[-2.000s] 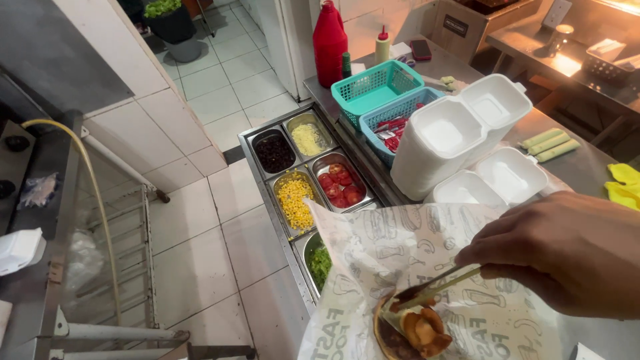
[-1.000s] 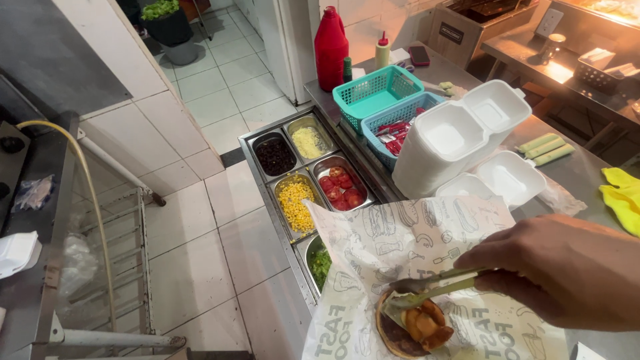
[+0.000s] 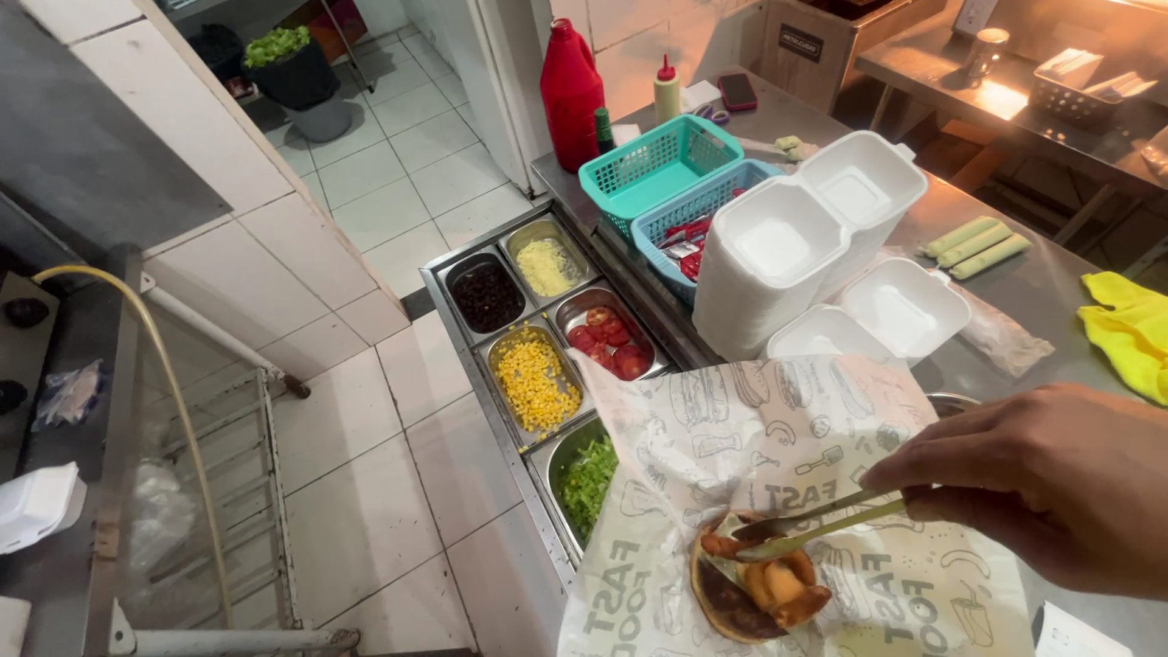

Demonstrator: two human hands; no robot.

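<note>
My right hand (image 3: 1022,484) grips metal tongs (image 3: 821,527), whose tips touch browned food pieces (image 3: 780,584) on a round bun half (image 3: 721,593). The bun lies on printed wrapping paper (image 3: 675,429) at the bottom of the view. Beside the paper, a recessed rail holds metal pans of shredded lettuce (image 3: 589,484), corn (image 3: 537,385), sliced tomatoes (image 3: 611,342), a dark chopped filling (image 3: 488,297) and pale shredded cheese (image 3: 547,265). My left hand is not in view.
Behind the paper stand stacked white foam boxes (image 3: 766,274) and an open foam box (image 3: 903,310). Further back are a teal basket (image 3: 662,173), a blue basket (image 3: 671,274) with sachets, a red jug (image 3: 570,96) and a squeeze bottle (image 3: 667,96). A yellow cloth (image 3: 1131,333) lies at right.
The tong tips have shifted slightly left over the bun, among the browned pieces. The right hand has kept its grip on the tongs.
</note>
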